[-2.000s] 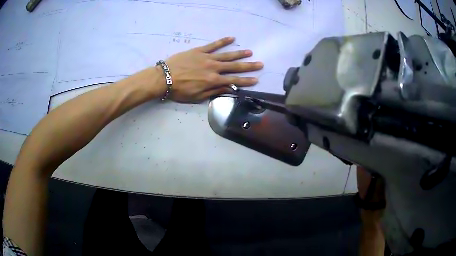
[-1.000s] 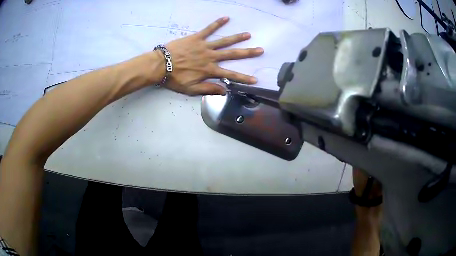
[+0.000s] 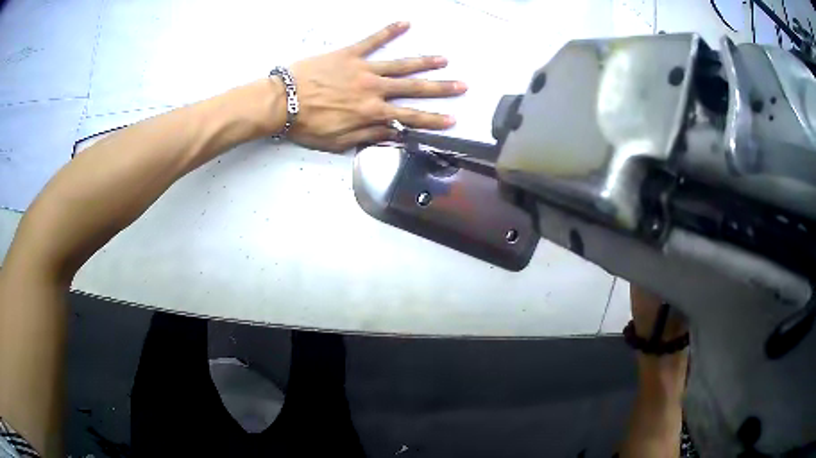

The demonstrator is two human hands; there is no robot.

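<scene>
The straight knife cutting machine [image 3: 599, 125] fills the right side, its upright stand leaning toward the camera. Its shiny base plate [image 3: 456, 210] lies on the table at the lay's near edge. My left hand [image 3: 362, 97] lies flat on the white paper marker [image 3: 224, 54], fingers spread, with the thumb beside the front of the machine's foot. A silver chain bracelet is on its wrist. My right forearm, with a dark bead bracelet, shows at the lower right; my right hand [image 3: 651, 300] is mostly hidden behind the machine, so its grip cannot be seen.
The off-white table [image 3: 268, 241] has its curved near edge below the base plate. A dark lay edge shows left of my forearm. Black cords [image 3: 780, 22] are at the top right. The dark floor with small scraps and my dark-clothed legs show below the table.
The machine's foot and my left hand have shifted slightly up and left in view, along with the table edge. The weights at the top have left the picture. The paper looks brighter.
</scene>
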